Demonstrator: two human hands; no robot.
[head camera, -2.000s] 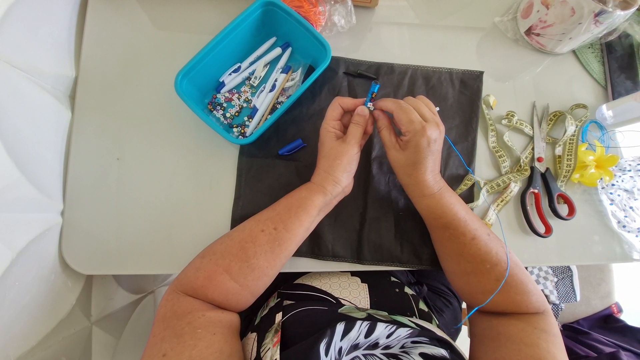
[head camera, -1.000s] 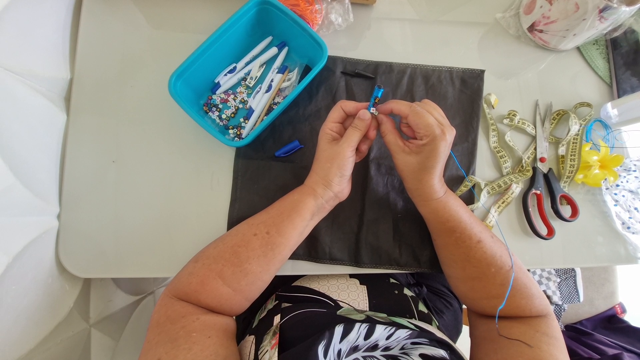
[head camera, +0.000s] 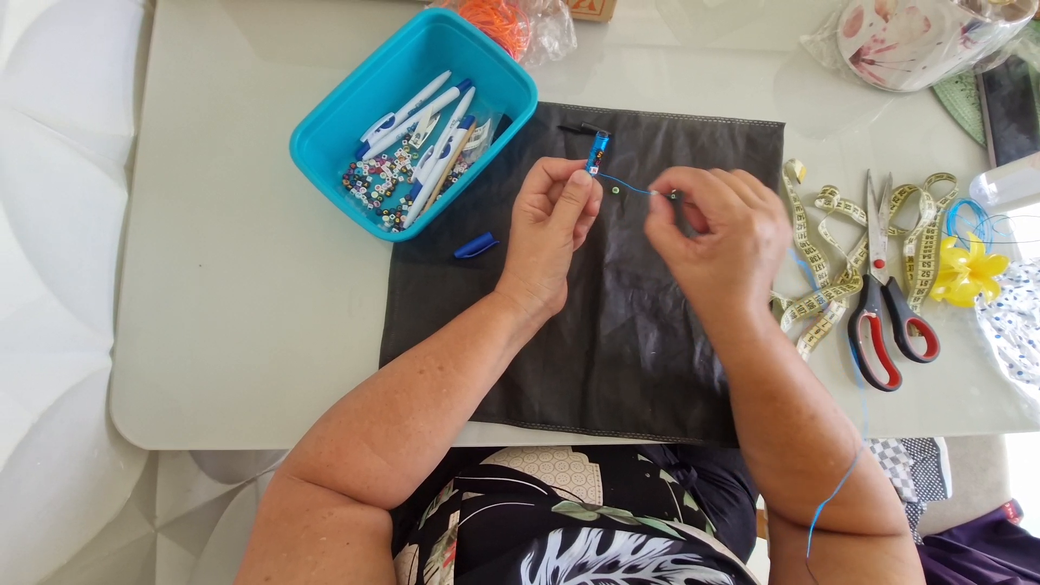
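Note:
Between thumb and fingers, my left hand (head camera: 556, 211) holds a small blue cord-wrapped piece (head camera: 598, 153) with tiny beads on it, perhaps around a pen; its black end lies toward the upper left. A thin blue cord (head camera: 626, 184) runs from that piece to my right hand (head camera: 715, 223), which pinches it between thumb and forefinger. A small greenish bead (head camera: 616, 190) shows on the black cloth (head camera: 650, 325) between my hands. The cord also passes over my right forearm. Left of my left hand lies a blue pen cap (head camera: 476, 245).
A turquoise plastic container (head camera: 317, 175) holds pens and many letter beads. On the right are scissors (head camera: 877, 284), a yellow measuring tape (head camera: 924, 244), a yellow flower (head camera: 968, 270) and a blue cord coil (head camera: 967, 223). Orange cord (head camera: 491, 24) sits in plastic behind the container.
My right hand has moved away to the right from my left hand, and a stretch of blue cord now shows between them. My left hand still holds the wrapped piece.

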